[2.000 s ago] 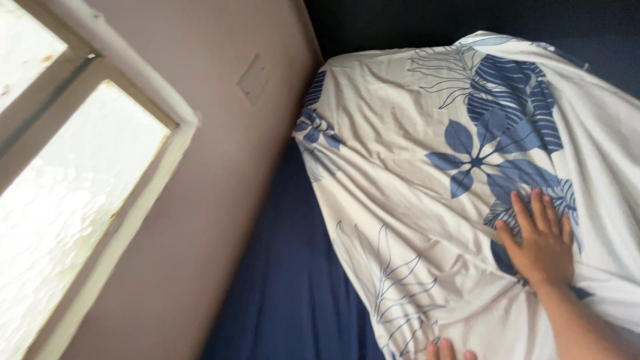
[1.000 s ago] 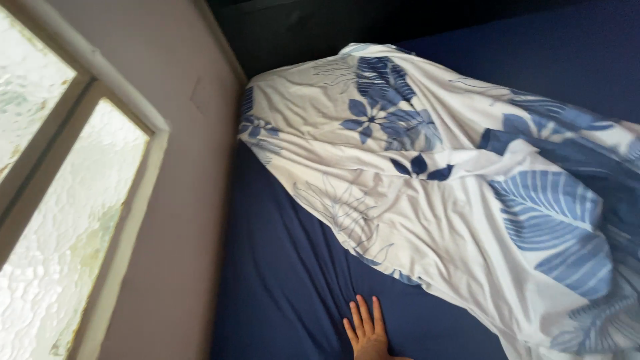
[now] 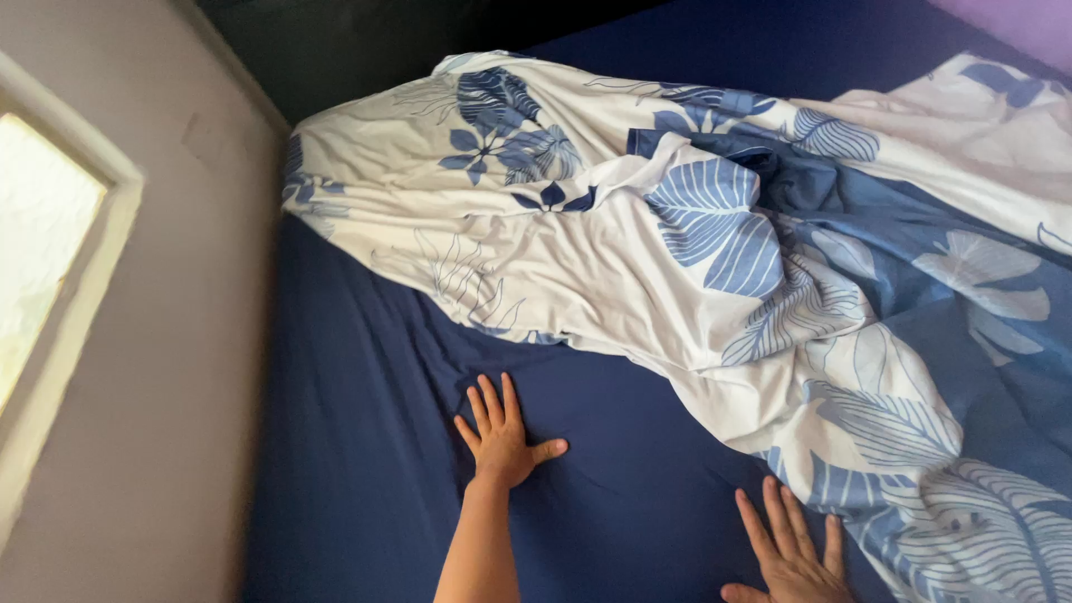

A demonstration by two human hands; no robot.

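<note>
A white duvet cover with blue leaf and flower prints lies rumpled across a navy fitted sheet; its blue side shows in a fold at the right. My left hand rests flat on the navy sheet below the duvet cover, fingers spread, holding nothing. Lower right, my right hand has its fingers apart, palm down on the sheet, with its fingertips close to the cover's lower edge. Whether they touch that edge I cannot tell.
A pale wall runs along the bed's left side, with a framed textured-glass window in it. A dark surface stands beyond the far end of the bed. Something light purple shows at the top right corner.
My left hand now lies higher on the navy sheet than one second ago. My right hand, on the patterned fabric two seconds ago, is on the navy sheet. The view has shifted to the right.
</note>
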